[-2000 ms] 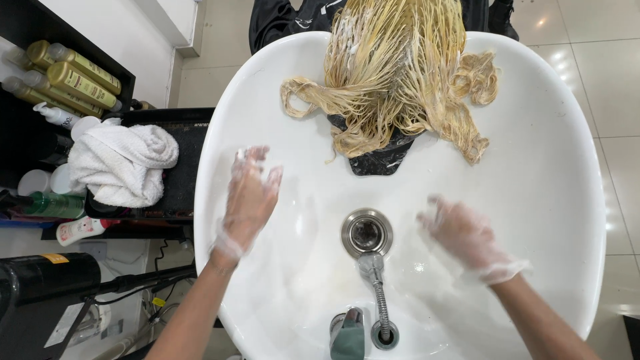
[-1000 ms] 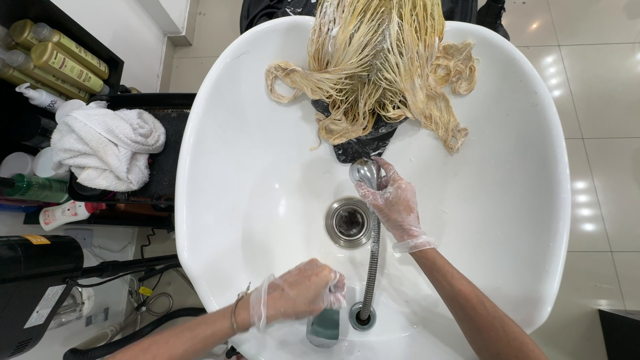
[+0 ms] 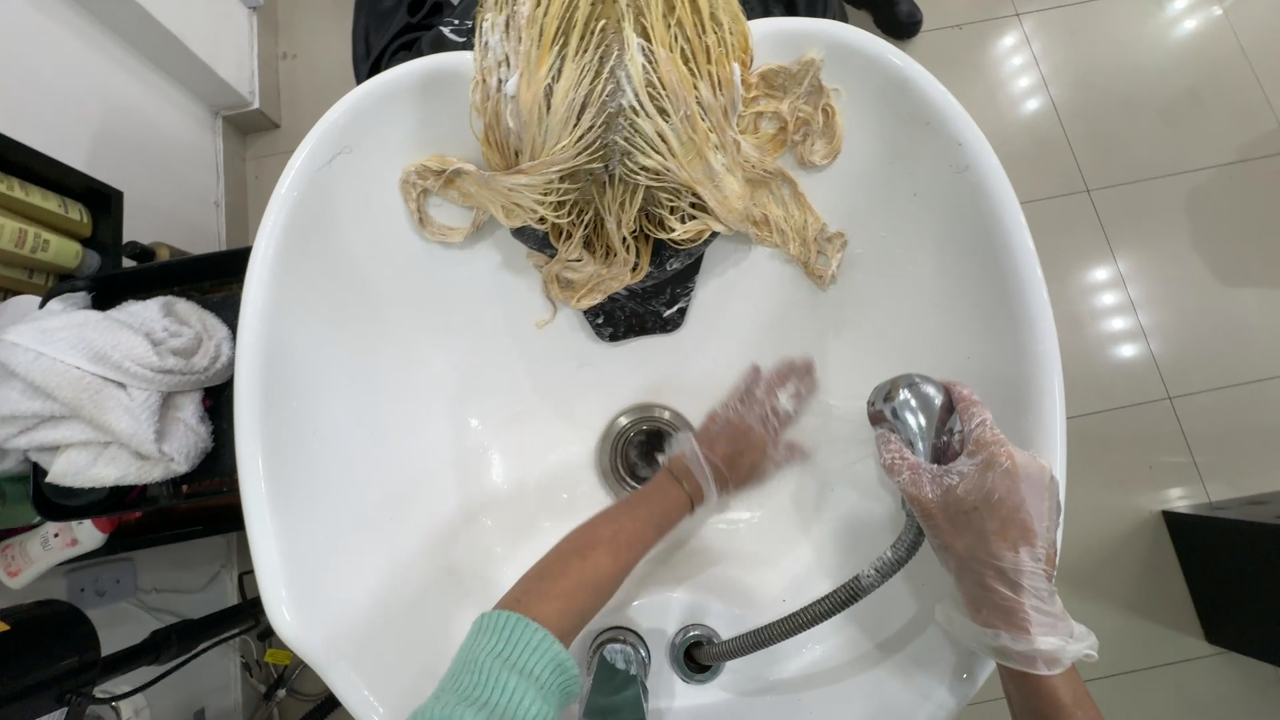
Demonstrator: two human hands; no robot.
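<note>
My right hand [image 3: 985, 500], in a clear plastic glove, grips a chrome handheld shower head [image 3: 912, 412] near the right side of a white shampoo basin [image 3: 350, 400]. Its metal hose [image 3: 820, 610] curves down to a fitting at the basin's bottom. My left hand [image 3: 755, 425], gloved and blurred, reaches over the basin just right of the metal drain [image 3: 640, 450], fingers apart and holding nothing. Blond hair [image 3: 620, 150] coated with a pale product hangs over the far rim, its strands spread on the basin and a black neck rest [image 3: 650, 295]. A faucet handle [image 3: 617, 670] stands at the bottom.
On the left, a white towel [image 3: 120, 380] lies on a black trolley [image 3: 230, 270], with yellow-green bottles [image 3: 40, 235] behind it and a white bottle [image 3: 50, 550] below. A black object [image 3: 1230, 580] stands on the tiled floor [image 3: 1180, 300] at right.
My right hand has carried the shower head away from the hair toward the basin's right side, drawing the hose along. My left hand has left the faucet handle and come up over the basin.
</note>
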